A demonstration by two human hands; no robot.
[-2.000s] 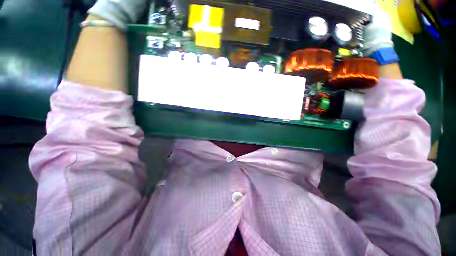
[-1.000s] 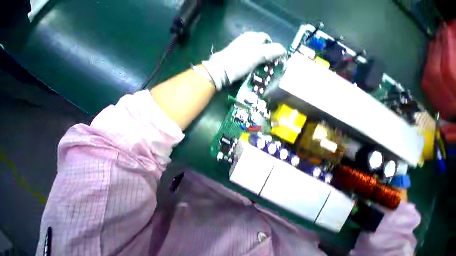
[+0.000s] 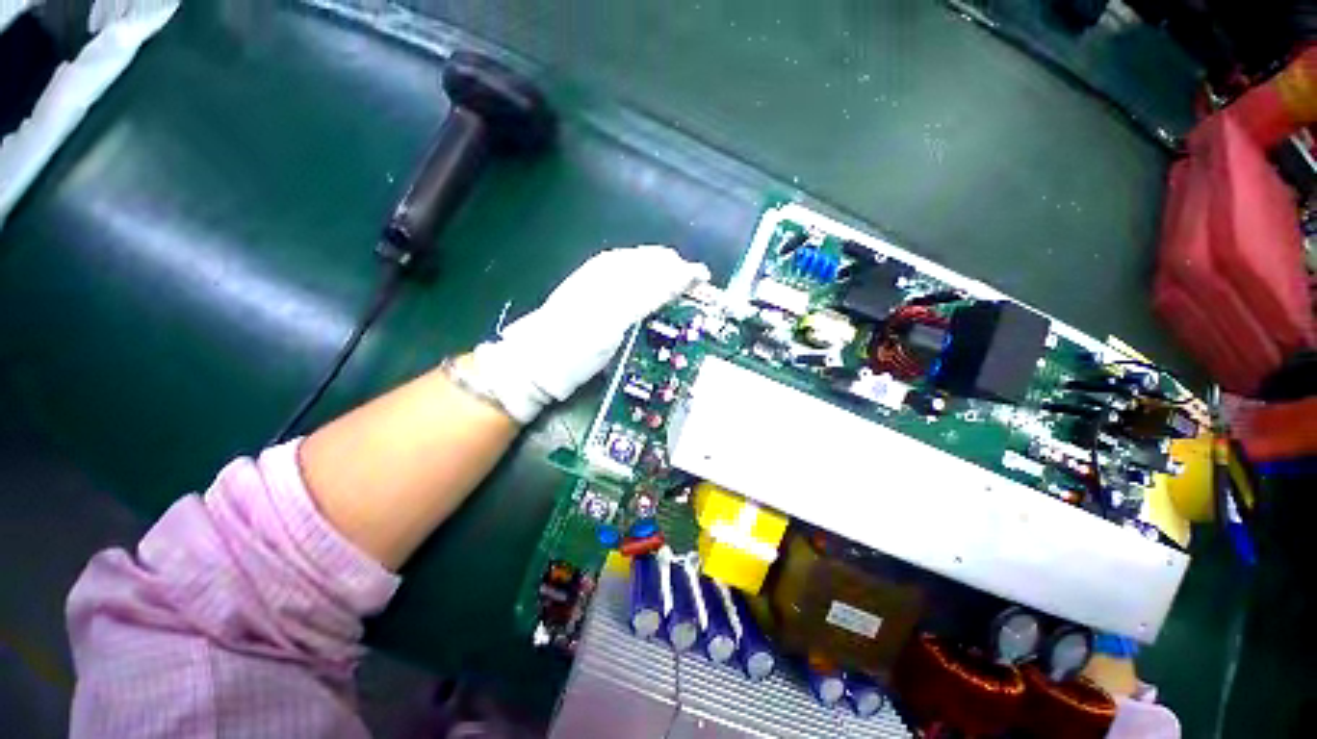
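Observation:
A large green power supply board (image 3: 636, 433) is tilted, component side up, with a long white heatsink bar (image 3: 924, 498) across it. A finned silver heatsink (image 3: 621, 686) is at its near edge, beside yellow-taped transformer (image 3: 845, 599) and copper chokes (image 3: 961, 686). My left hand (image 3: 592, 325), in a white glove, grips the board's left edge. My right hand is hidden behind the board's right end; only its blue wrist band (image 3: 1119, 645) and part of the wrist show.
A black barcode scanner (image 3: 455, 159) with a cable lies on the green mat (image 3: 188, 332), upper left. A white strip (image 3: 87, 87) is at the far left. Red foam pads (image 3: 1235, 253) are at the right. Blue-handled cutters (image 3: 1235, 505) are by a yellow holder (image 3: 1194, 477).
The board has moved lower and tilted so its far-side parts show more. My left hand has moved left and down with it. The whole scanner has come into view.

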